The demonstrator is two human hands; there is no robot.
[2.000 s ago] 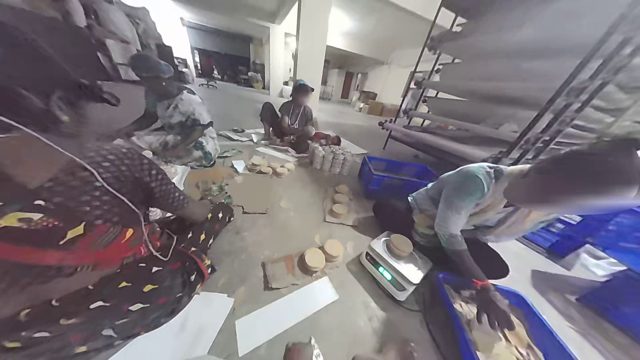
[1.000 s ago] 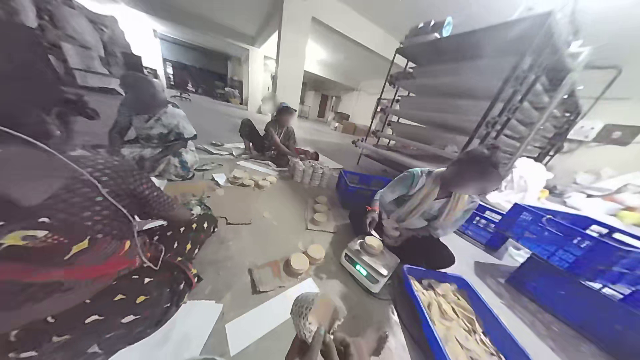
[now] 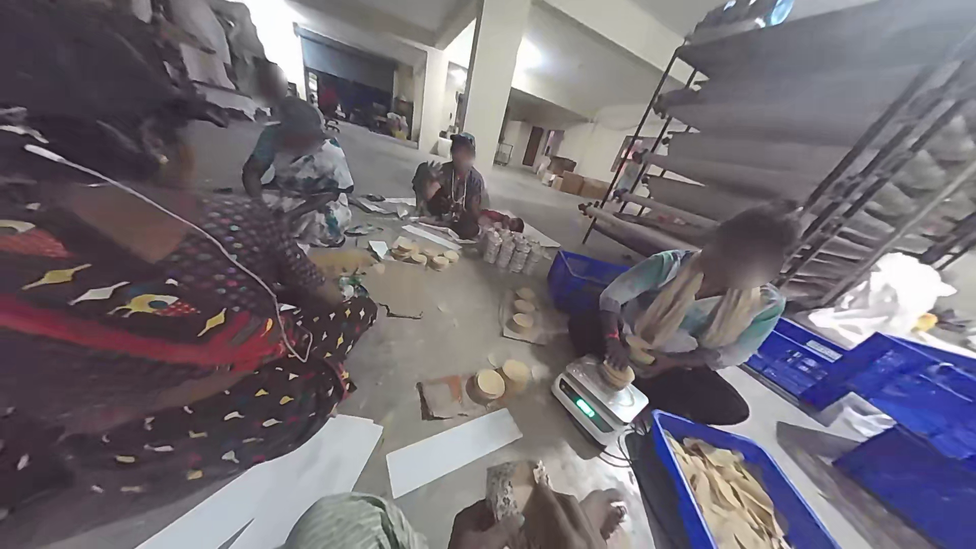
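Note:
At the bottom edge, my left hand grips a patterned, wrapped packet, its tan side turned right. My right hand has its fingers against the packet's right side; blur hides part of the grip. Ahead of my hands lies a white sheet strip. Beyond it, round tan stacks stand on and beside a brown cardboard piece. To the right, a co-worker's hand touches tan discs on a digital scale with a lit display.
A blue crate of thin tan pieces stands at right. Large white sheets lie at lower left beside a seated person. Farther off are small stacks, wrapped rolls, seated people and a tall rack.
The patterned packet has moved lower in view with my hands. The co-worker at right, who reached into the blue crate two seconds ago, now has a hand at the discs on the scale.

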